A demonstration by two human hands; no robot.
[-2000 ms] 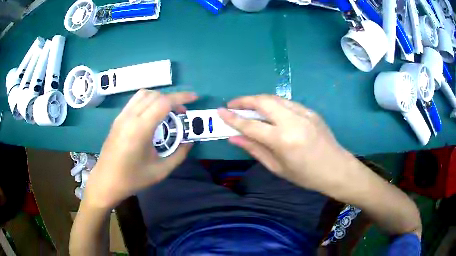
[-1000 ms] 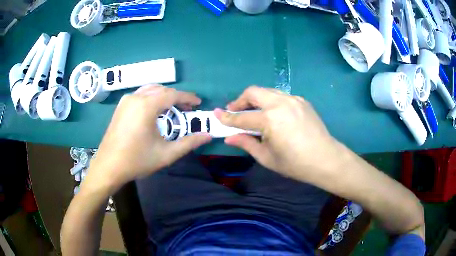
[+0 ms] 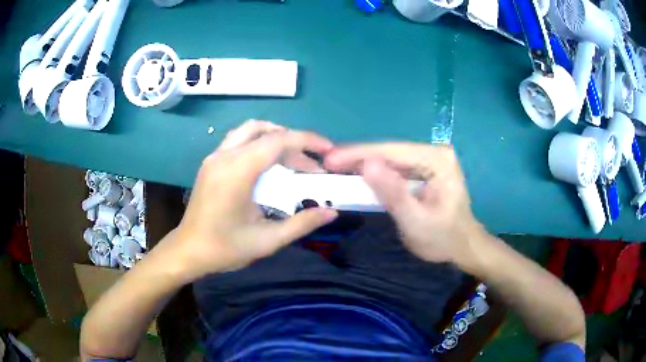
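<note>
A white handheld fan [image 3: 340, 191] is held level between my hands at the bench's front edge, turned so a side of its handle shows, with a dark oval opening on the lower side. My left hand [image 3: 244, 187] grips the head end and partly hides it. My right hand [image 3: 418, 194] is around the far end of the handle, slightly blurred. No blue shows on this fan. A closed fan [image 3: 241, 77] lies on the green bench beyond my left hand.
Several closed fans [image 3: 87, 102] lie side by side at the far left. Open fans with blue inside [image 3: 549, 97] are heaped at the right. A carton of white parts [image 3: 117, 219] is below left, a second box [image 3: 460, 322] below right. Clear tape [image 3: 443, 120] is on the bench.
The fan in my hands has been rolled from its front face onto its side. The view has shifted, so the bench's far fans sit higher and the open fan at the upper left is out of frame.
</note>
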